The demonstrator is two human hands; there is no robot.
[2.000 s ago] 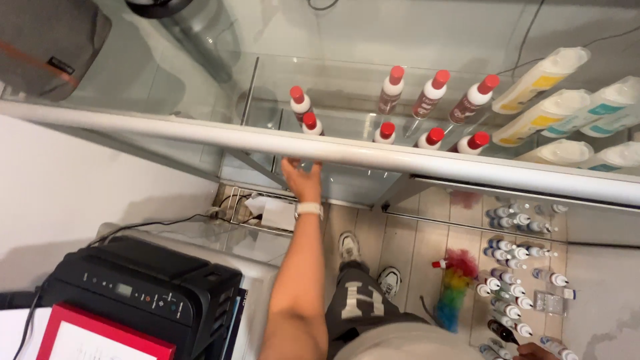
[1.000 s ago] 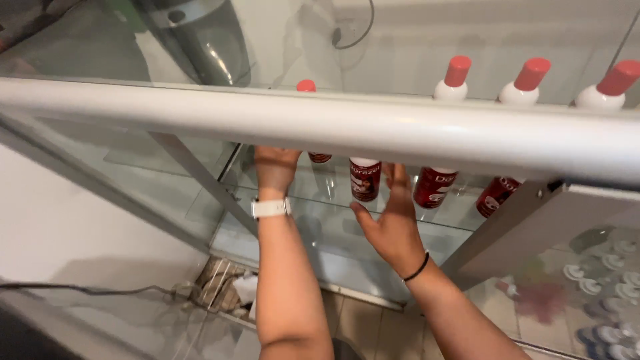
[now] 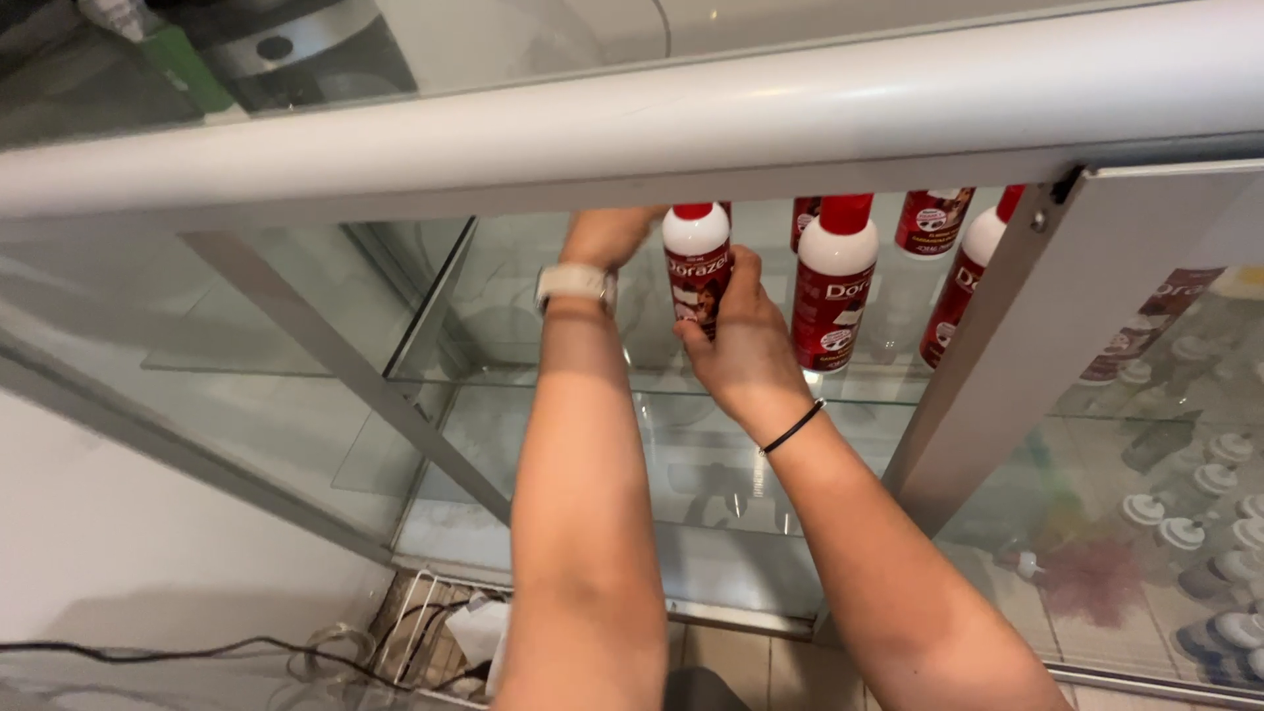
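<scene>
My right hand (image 3: 746,341), with a black band at its wrist, grips a red-and-white Dorazel bottle (image 3: 699,265) from the right, thumb and fingers around its lower part. The bottle is upright over the glass shelf (image 3: 592,380). My left hand (image 3: 614,235), a pale watch at its wrist, reaches behind that bottle; its fingers are mostly hidden by the bottle and the frame, so what it touches cannot be told. A second red-capped bottle (image 3: 835,291) stands just right of my right hand, with several like it farther right and behind.
A thick white rail (image 3: 612,109) crosses above my hands. A metal door frame (image 3: 997,355) stands at the right, a slanted bar (image 3: 346,365) at the left. Beyond the right-hand glass, several white-capped bottles (image 3: 1215,484) are on the tiled floor. Cables (image 3: 247,647) and a wire rack lie low at left.
Two seconds ago only my left hand was at the cabinet; my right hand has since come in and closed around a bottle. The view has moved much closer to the shelf.
</scene>
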